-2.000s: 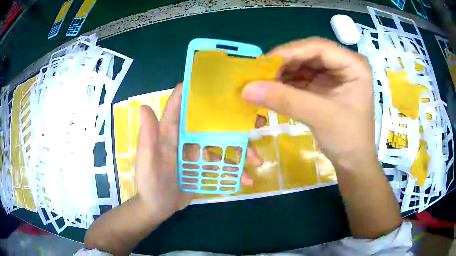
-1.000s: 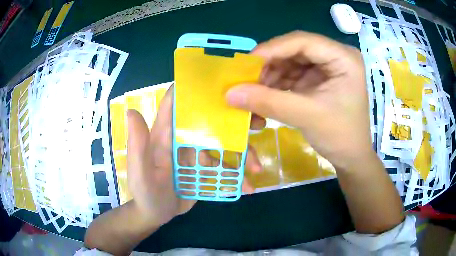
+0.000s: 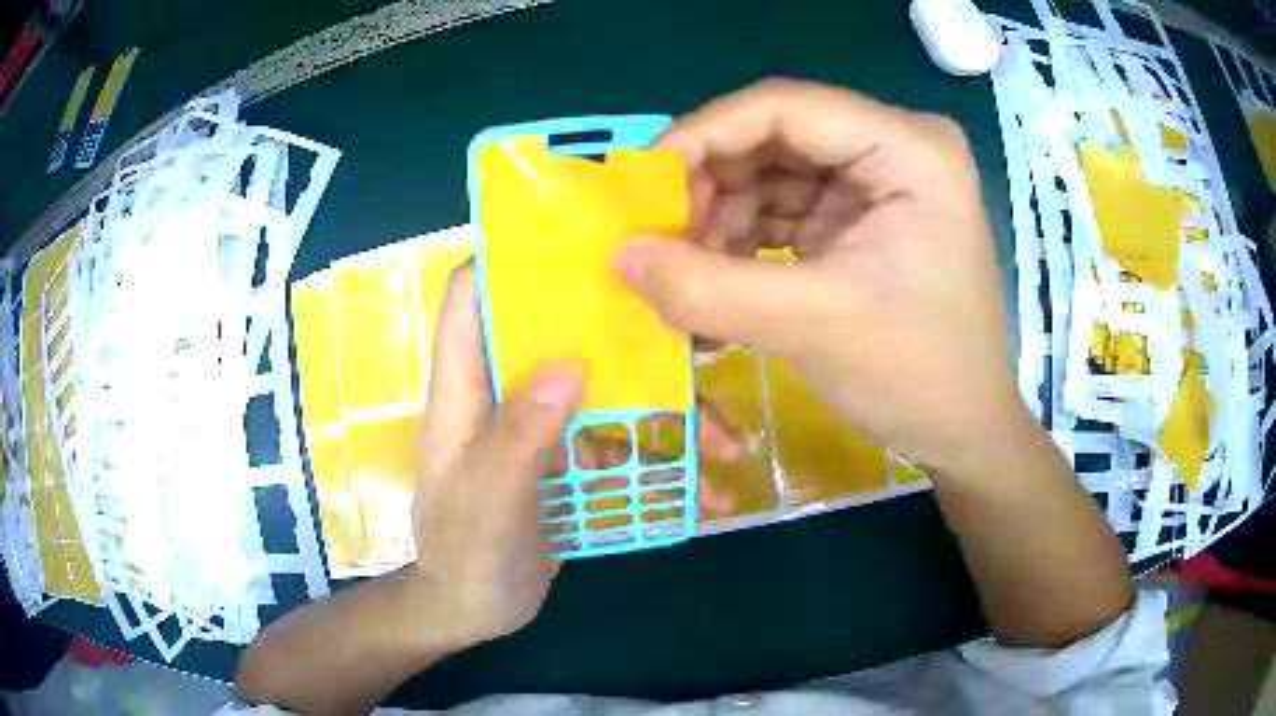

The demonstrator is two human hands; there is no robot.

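A light-blue phone front frame is held upright in the middle of the view. A yellow adhesive piece lies over its screen opening, its notched top edge below the earpiece slot. My left hand holds the frame from behind and at its left side, with the thumb on the lower left of the yellow piece. My right hand pinches the yellow piece at its upper right, thumb on its face. The sticker sheet lies behind the frame, partly hidden by it and both hands.
White waste lattice is heaped at left, with another heap at right bearing yellow scraps. A small white case lies at the upper right. Two finished frames lie at the far left.
My left thumb has moved from beside the frame onto the yellow piece. The piece has shifted over the frame and now covers the screen opening. Frame and right hand have moved slightly left.
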